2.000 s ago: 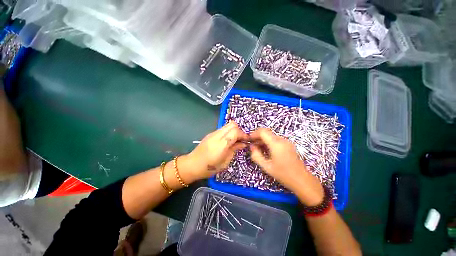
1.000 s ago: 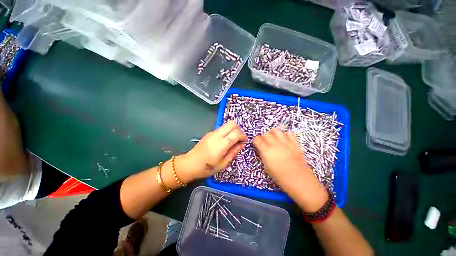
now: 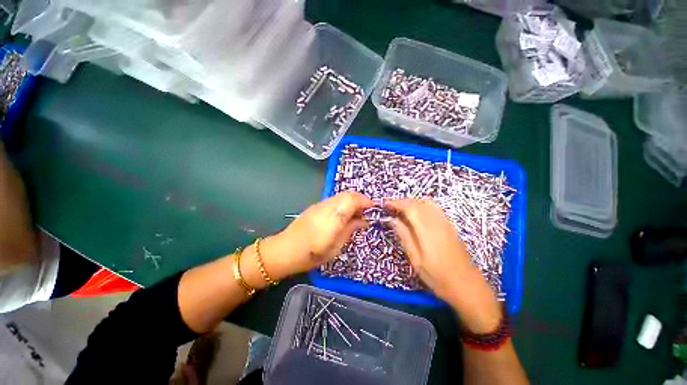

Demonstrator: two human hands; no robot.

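Observation:
A blue parts tray (image 3: 518,248) lies under both hands, with short metal sleeves (image 3: 380,263) massed at its left and thin metal pins (image 3: 474,210) at its right. My left hand (image 3: 328,225) is over the tray's left part, fingers pinched; a slender metal rod (image 3: 292,216) sticks out leftward from it. My right hand (image 3: 422,229) is close beside it, its fingertips nearly meeting the left ones. A small silvery part shows between the fingertips; whether one or both hands grip it is hard to tell.
A near clear box (image 3: 407,353) holds long rods. Behind are an open clear box (image 3: 301,139), a middle box of short parts (image 3: 444,134) and a box of white packets (image 3: 550,90). A clear lid (image 3: 584,173) and smartphone (image 3: 605,312) lie right. Another person's arm (image 3: 13,218) is far left.
One second ago my hands were slightly apart, with the right fingers down in the tray. Now my right hand's fingertips are back at my left fingertips.

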